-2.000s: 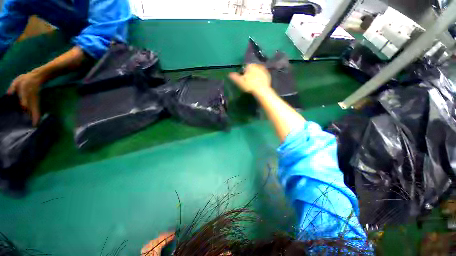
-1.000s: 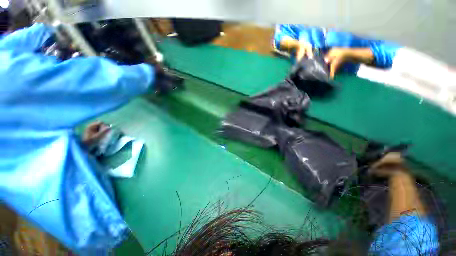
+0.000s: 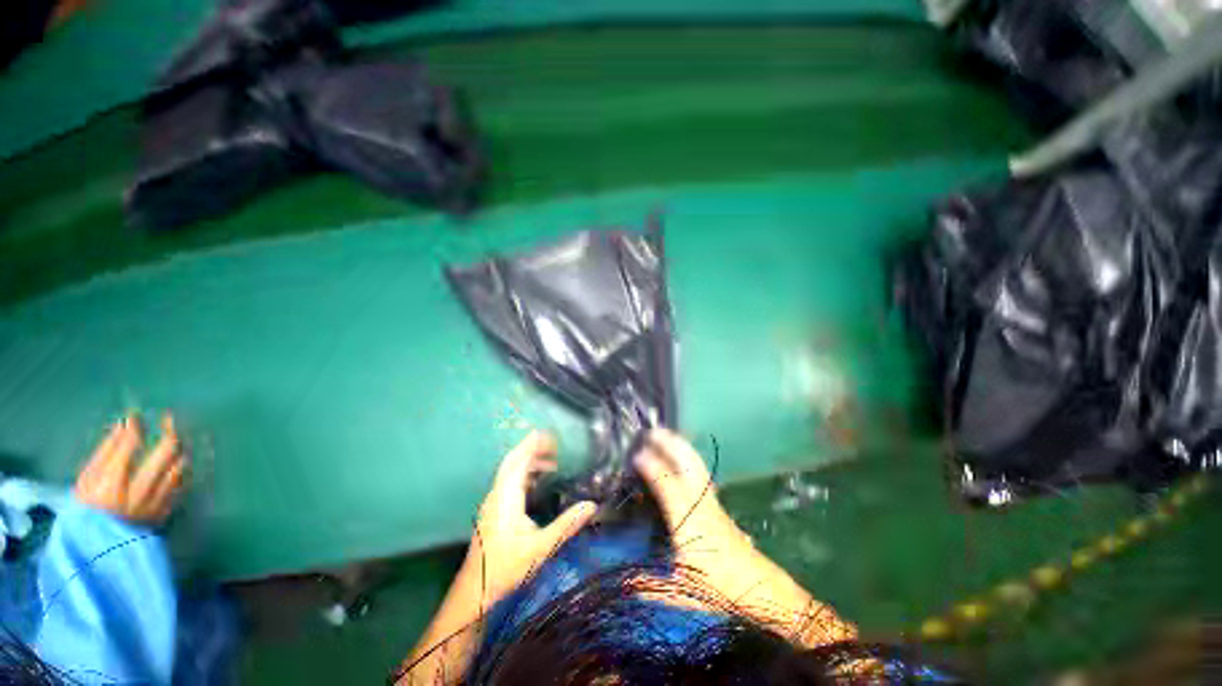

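Observation:
A black plastic mailing bag [image 3: 576, 302] lies on the green bench top [image 3: 308, 389] in front of me, its mouth fanned out away from me and its near part bunched narrow at the bench edge. My left hand [image 3: 516, 516] is at the left of the bunched part, thumb and fingers curved around it. My right hand [image 3: 690, 503] is at its right side, fingertips against the plastic. The near end of the bag is hidden by my hands and by hair at the bottom of the picture.
Black parcels [image 3: 382, 127] lie on the darker green conveyor [image 3: 697, 101] at the upper left. A large pile of black bags [image 3: 1059, 322] is at the right, beside a pale metal bar [image 3: 1126, 107]. Another person's hand [image 3: 134, 476] rests at the bench's left edge.
The view has swung back from the left. My right hand has left the parcels on the conveyor. Both my hands are now at a black bag at the near bench edge.

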